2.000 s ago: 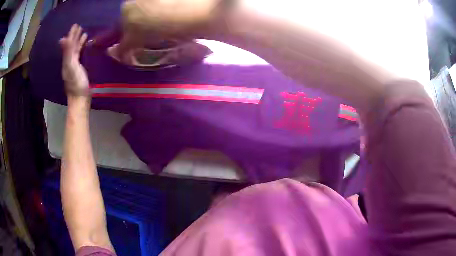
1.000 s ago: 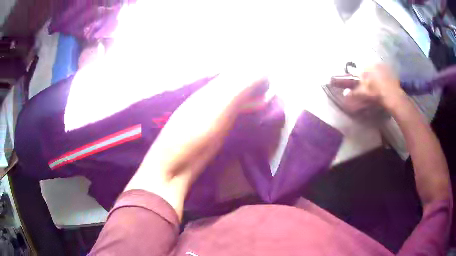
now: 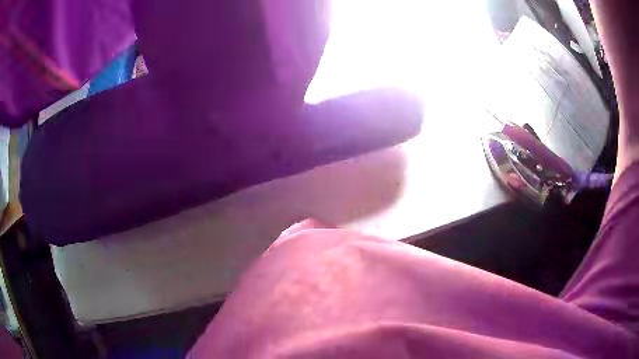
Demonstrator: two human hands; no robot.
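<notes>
A dark purple garment [image 3: 203, 49] hangs large and blurred across the upper left, close to the camera, over part of the long rounded pressing board [image 3: 91, 189]. Another purple piece of cloth with a faint reddish line [image 3: 59, 42] shows in the top left corner; I cannot tell if it is the same garment. The steam iron [image 3: 525, 165] rests at the right with no hand on it. My left hand is not in view. Only my right forearm shows, running up the right edge; my right hand is outside the picture.
The pale table [image 3: 168, 266] lies under the board, its near edge curving across the picture. The iron's hose [image 3: 594, 181] runs right toward my arm. A pale sheet or pad [image 3: 560, 91] lies behind the iron. Strong glare hides the upper middle. A blue item [image 3: 114, 72] shows behind the board.
My right hand has let go of the iron and left the picture; my left hand has also gone out. The garment has been lifted off the board toward the upper left.
</notes>
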